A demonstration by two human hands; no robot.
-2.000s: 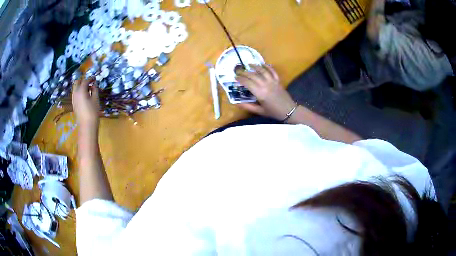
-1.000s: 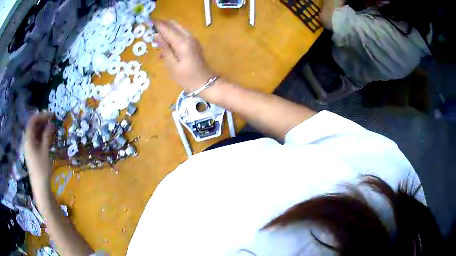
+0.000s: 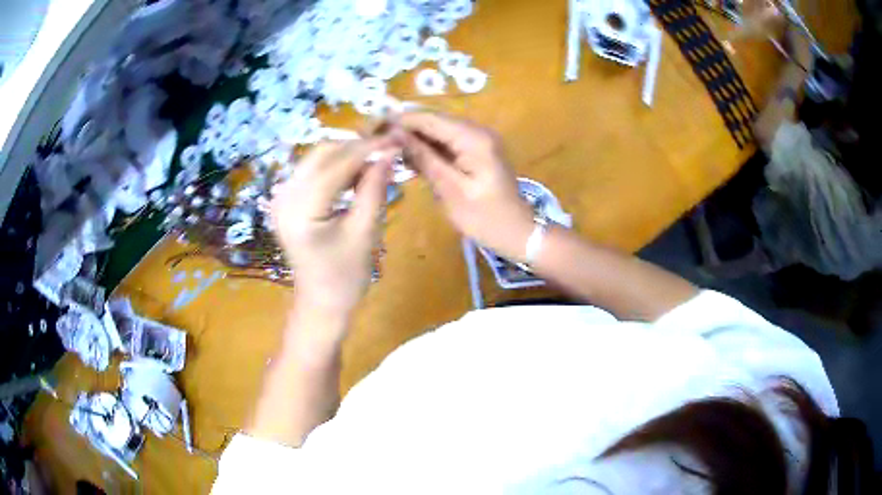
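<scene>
My left hand (image 3: 324, 218) and my right hand (image 3: 464, 169) meet fingertip to fingertip above the heaps, pinching a small, blurred part between them. Its kind cannot be told, and the fingers hide most of it. A white housing with its dark inside showing (image 3: 517, 266) lies on the bench, partly under my right hand and wrist. A white strip (image 3: 473, 271) sticks out on its left. A tangled pile of small wired silvery motors (image 3: 239, 230) lies behind my left hand.
White rings (image 3: 430, 81) are heaped at the far side. Another white unit with two arms (image 3: 615, 34) lies near a black slotted strip (image 3: 711, 72). White units (image 3: 150, 396) are grouped at the lower left. Another person's sleeve (image 3: 822, 203) is at right.
My left hand has come right from the motor pile, and my right hand has left the rings. They now meet. The view has shifted, showing more of the bench's left end.
</scene>
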